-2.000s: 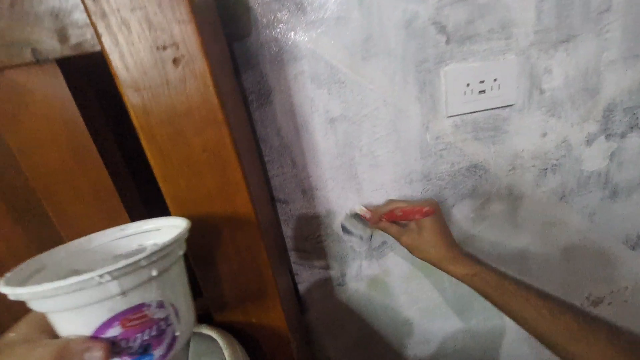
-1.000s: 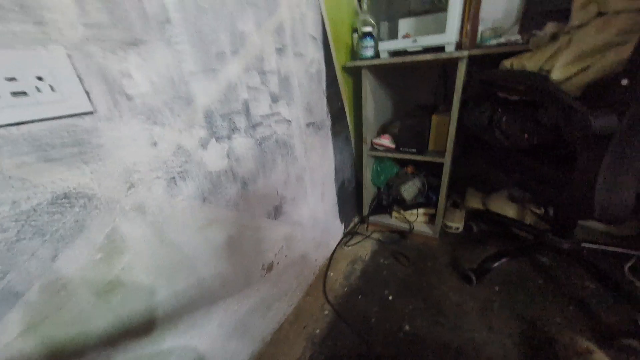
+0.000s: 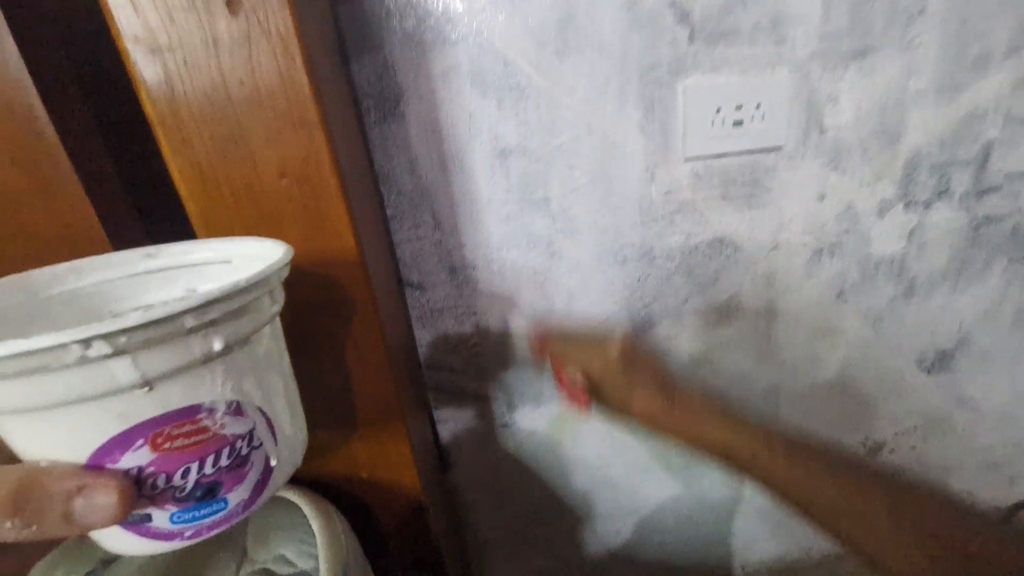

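Note:
My left hand (image 3: 64, 500) grips a white plastic yogurt tub (image 3: 200, 384) at the lower left, its rim and side smeared with white paint. At the wall, my right hand (image 3: 608, 364) is blurred by motion, closed around the red handle of a paintbrush (image 3: 572, 384). The brush's bristles are too blurred to make out. Patchy white and grey paint covers the wall (image 3: 560, 200) around that hand. Above and to the right of it, a white electrical outlet plate (image 3: 734, 116) is set in the wall.
A varnished wooden post (image 3: 248, 120) stands close against the wall's left side, with more wood panelling (image 3: 40, 160) beyond a dark gap. Below the tub is a pale open container (image 3: 320, 528) with whitish material inside.
The view swung right to a shelf and floor, then came back. The red brush handle, which pointed right along the wall two seconds ago, now slants downward, with my right hand slightly lower.

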